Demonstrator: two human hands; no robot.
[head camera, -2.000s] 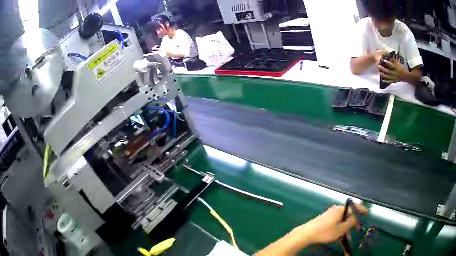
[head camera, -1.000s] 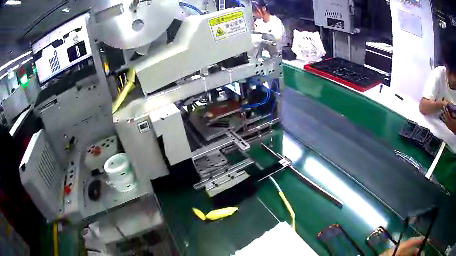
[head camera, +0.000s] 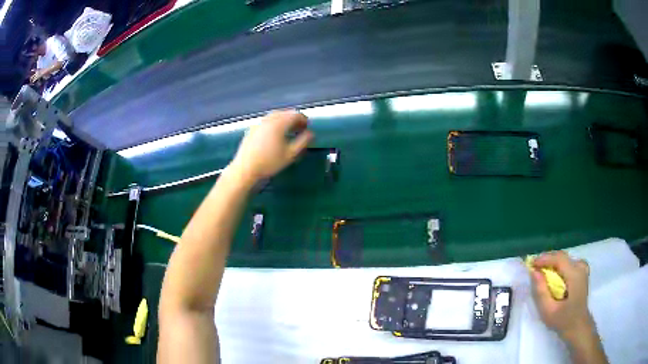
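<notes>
Two overlapping black phone frames (head camera: 432, 307) lie on a white sheet (head camera: 249, 306). More dark frames (head camera: 387, 357) are cut off by the bottom edge. Other frames lie on the green mat, one at the sheet's upper edge (head camera: 337, 245) and one farther back (head camera: 495, 153). My left hand (head camera: 273, 146) is over the mat, blurred, with finger and thumb apart and nothing seen between them. It partly covers another frame (head camera: 332, 165). My right hand (head camera: 565, 288) is closed around a small yellow item (head camera: 552, 281) above the sheet, right of the overlapping frames.
A dark conveyor belt (head camera: 398, 53) runs behind the mat, with a grey post (head camera: 523, 39) at its near edge. A machine (head camera: 53, 213) stands at left. A white rod (head camera: 181, 180) and another yellow item (head camera: 139, 321) lie near it. A person (head camera: 51, 57) sits at far left.
The view has swung right and down, bringing the white sheet and more frames into view. My left hand held a dark frame two seconds ago and now shows none. My right hand has come into view.
</notes>
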